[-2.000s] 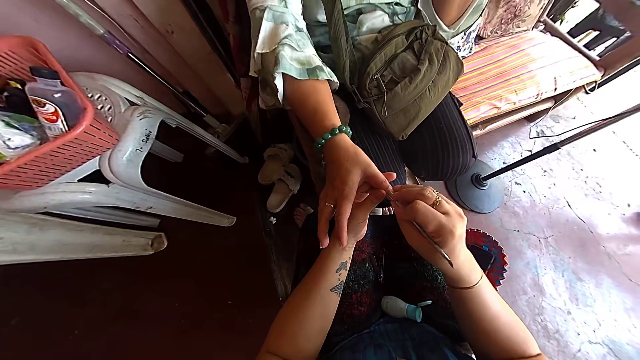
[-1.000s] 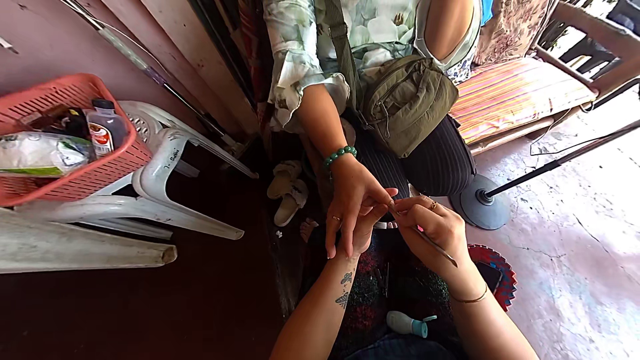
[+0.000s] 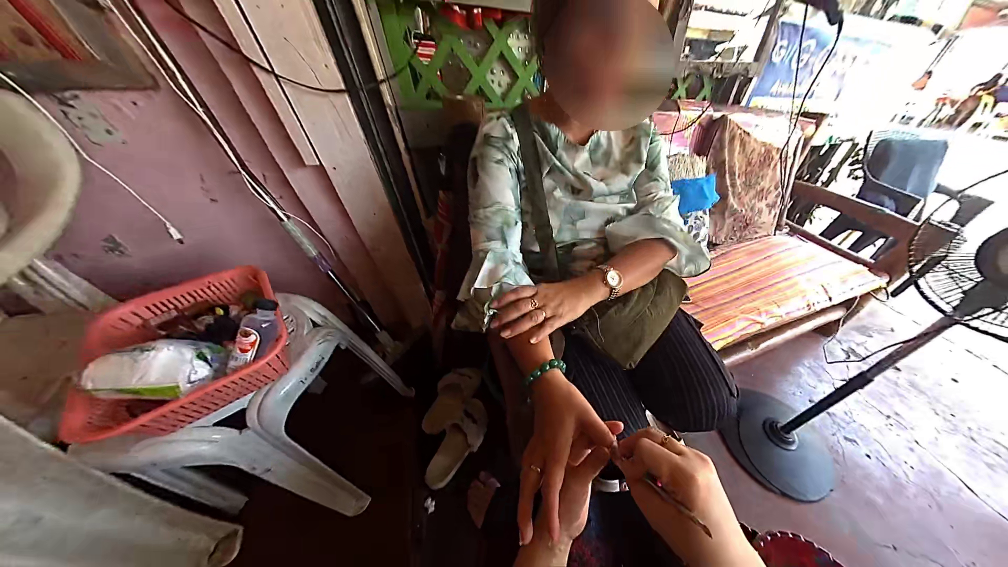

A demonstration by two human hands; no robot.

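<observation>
My right hand point(image 3: 669, 472) grips a thin metal manicure tool point(image 3: 679, 505), its handle end pointing down and right. The working tip meets a finger of the seated person's outstretched hand point(image 3: 563, 441), which wears a green bead bracelet and a ring. From below, my left hand point(image 3: 581, 492) holds that same finger, partly hidden under the person's hand. The person's other hand point(image 3: 551, 305), with rings and a wristwatch point(image 3: 611, 281), rests on their own forearm near the elbow.
On the left, a coral plastic basket point(image 3: 268, 346) of bottles and a white pack stands on a white plastic chair point(image 3: 315, 465). Sandals point(image 3: 453, 441) lie on the dark floor. To the right are a cushioned bench point(image 3: 780, 283) and a standing fan's round base point(image 3: 787, 449).
The view has tilted up strongly. The person's other hand, not seen earlier, now shows on their forearm. My hands stay at the person's finger, the tool still in my right hand.
</observation>
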